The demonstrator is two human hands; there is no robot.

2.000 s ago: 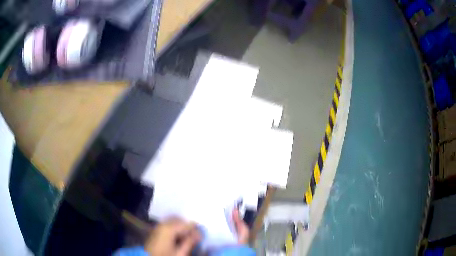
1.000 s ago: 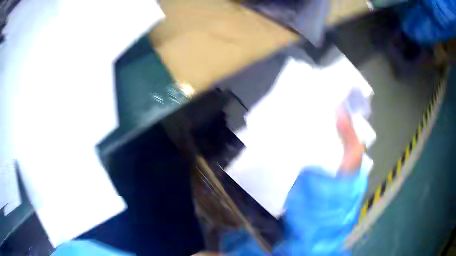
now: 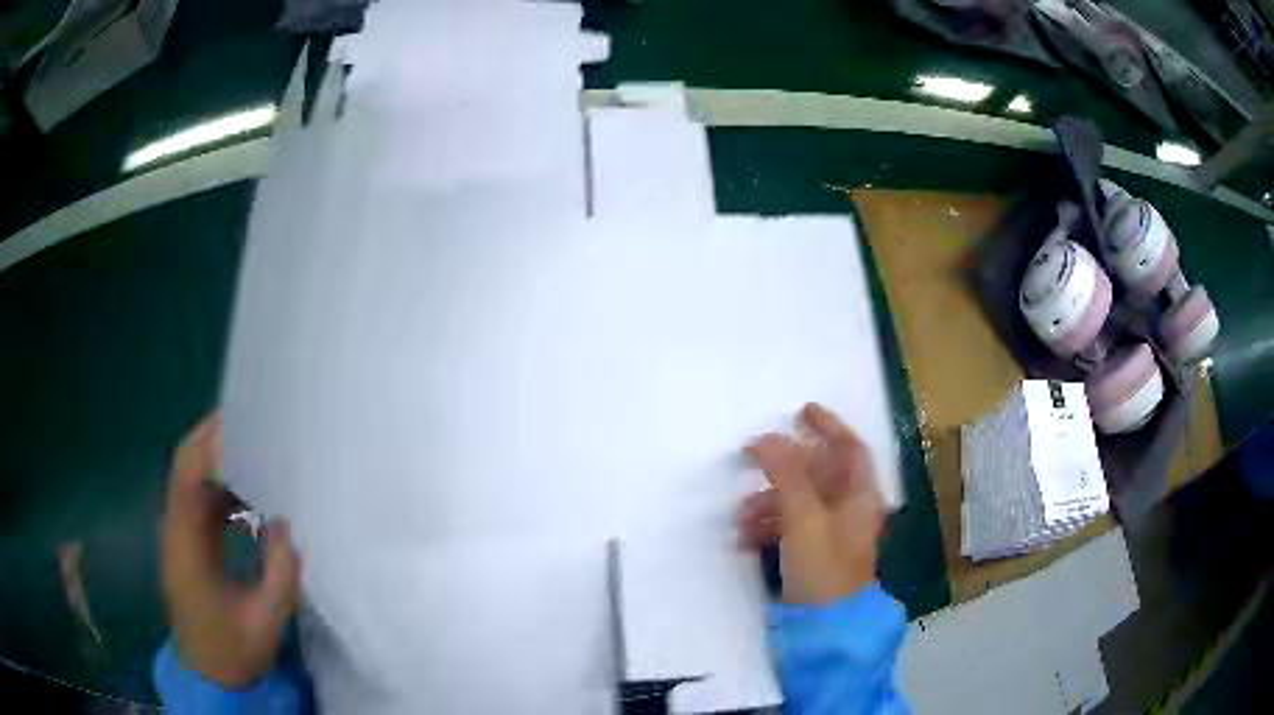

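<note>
A large flat white box blank (image 3: 447,349) with creases and flaps lies in front of me, its surface blurred along the left side. My left hand (image 3: 227,559) is at its lower left edge, fingers and thumb apart, fingertips at the edge. My right hand (image 3: 822,510) is over its right flap, fingers bent and spread, with no clear grip on it. Whether any fingertips go under the blank is hidden.
To the right, headphones (image 3: 1066,296) lie on dark bags, beside a leaflet stack (image 3: 1069,447) on brown cardboard (image 3: 950,321). More white blanks (image 3: 1020,629) are at lower right. A pale rail (image 3: 838,115) crosses beyond the dark green bench (image 3: 112,363).
The view has swung from the low stack of blanks to the bench. My right hand has left that stack and is now over the blank; my left hand has come into view.
</note>
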